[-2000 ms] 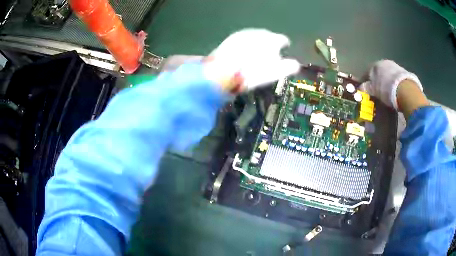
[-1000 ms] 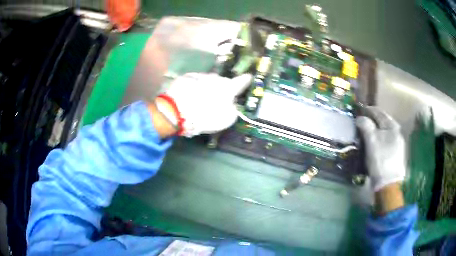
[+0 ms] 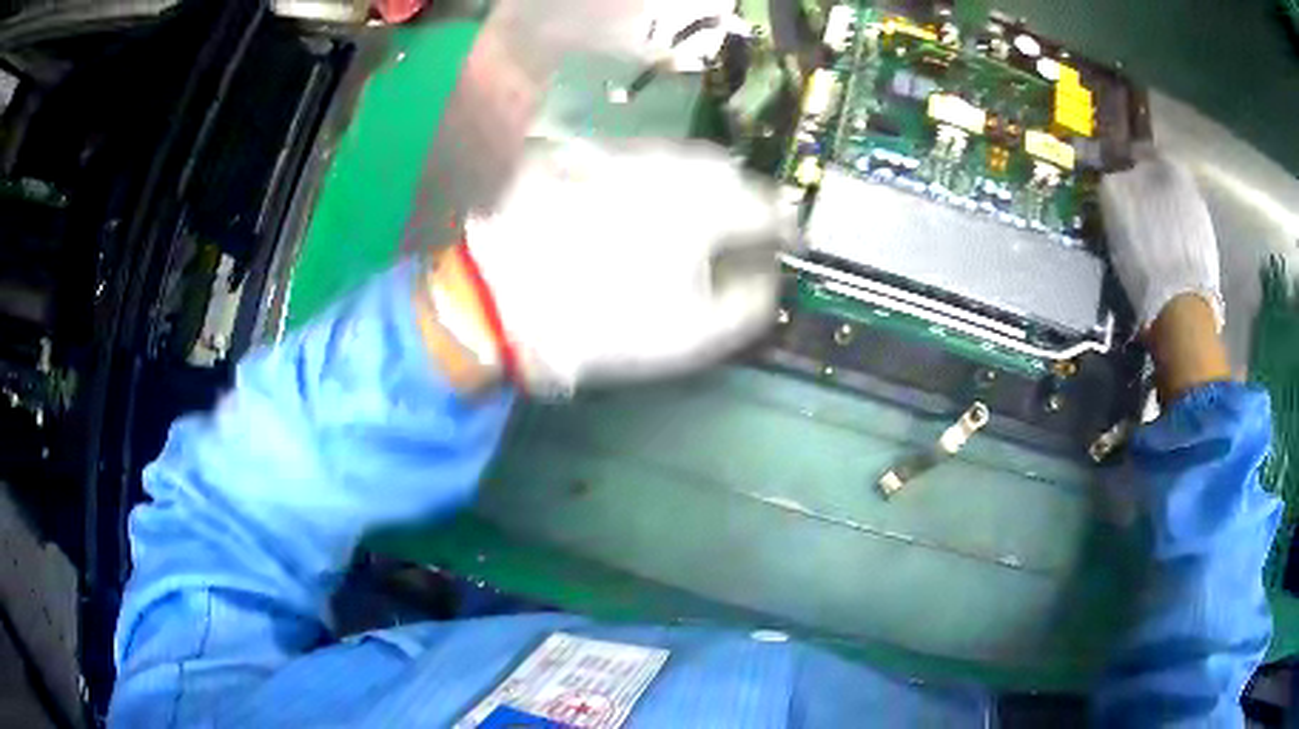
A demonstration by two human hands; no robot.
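A black soldering pallet [image 3: 898, 363] lies tilted in view on the bench, with a green circuit board [image 3: 912, 135] in it, component side up. A silver-grey heatsink [image 3: 955, 254] runs along the board's near side, bordered by a thin pale rod [image 3: 926, 305]. A metal latch [image 3: 935, 450] sticks out from the near edge. My left hand [image 3: 641, 264], white-gloved and blurred, is at the pallet's left edge; its fingertips are unclear, so I cannot tell if it grips. My right hand [image 3: 1161, 235], also gloved, is on the pallet's right edge, fingers partly hidden.
Black totes [image 3: 171, 214] stand at the left. A green mat strip [image 3: 385, 157] lies beside them. The bench surface [image 3: 741, 499] has a seam in front of the pallet. Green strips [image 3: 1279, 328] are at the far right. An orange-red post end [image 3: 396, 9] shows at the top.
The view has shifted, and the bench front shows more. My right hand has moved from the pallet's far right corner down its right edge. My left hand has come down to the pallet's left side.
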